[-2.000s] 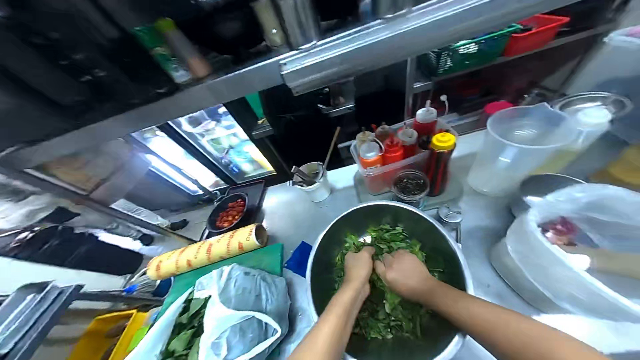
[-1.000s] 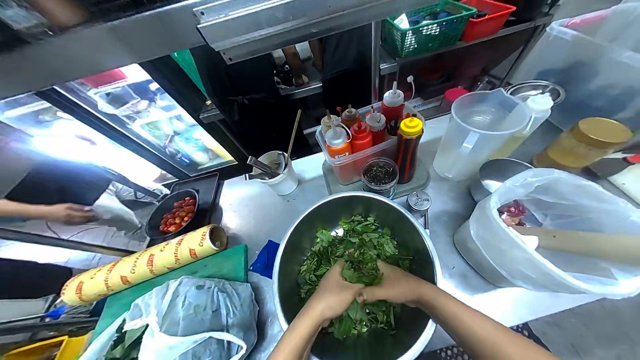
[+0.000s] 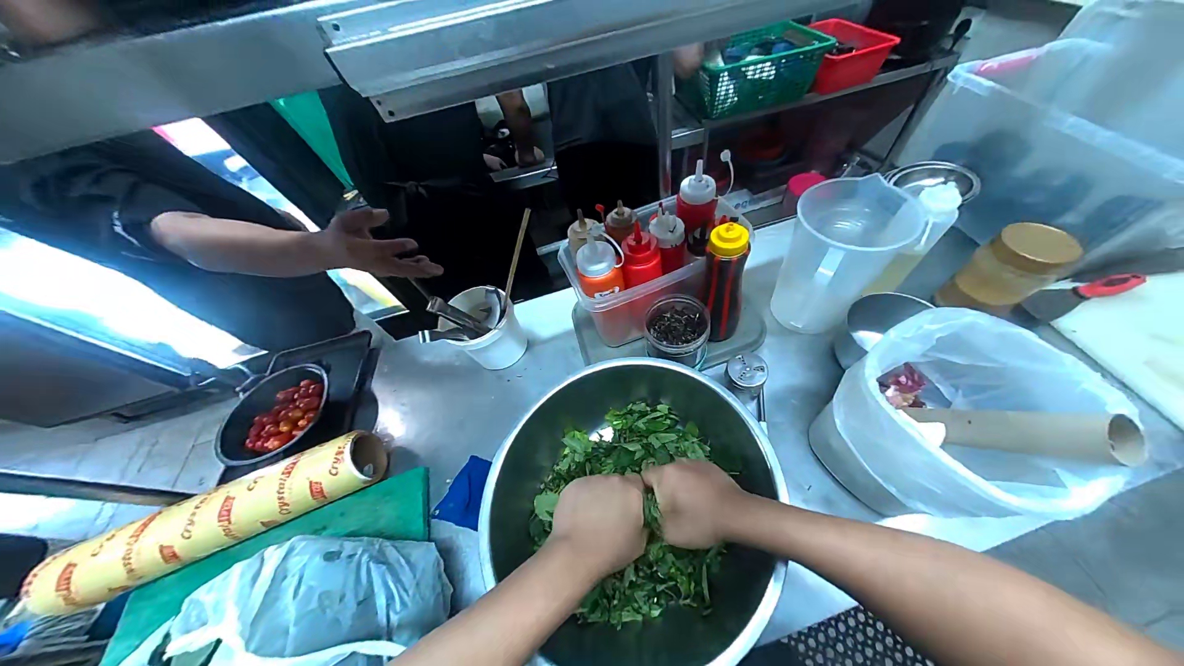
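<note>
A large stainless steel mixing bowl (image 3: 518,444) stands on the steel counter, holding a heap of green herb leaves (image 3: 638,587). Inside it, my left hand (image 3: 599,520) and my right hand (image 3: 692,502) are side by side, touching, both closed around a bunch of the leaves. The fingers are mostly hidden by the backs of the hands. Behind the bowl are a jar of dark dried spice (image 3: 677,326) and a small metal-lidded shaker (image 3: 746,372).
Left: a roll of cling film (image 3: 203,523) on a green cutting board (image 3: 407,504), a plastic bag (image 3: 324,592), a pan of tomatoes (image 3: 285,416). Behind: a white utensil tub (image 3: 499,347), squeeze bottles (image 3: 641,259). Right: a plastic pitcher (image 3: 809,277), a lined bin (image 3: 856,462). A co-worker's hand (image 3: 379,245) reaches over.
My hands stay together in the leaves within the bowl. A co-worker's arm now extends above the utensil tub; one second ago a co-worker's hand was at the far left beside the tomato pan.
</note>
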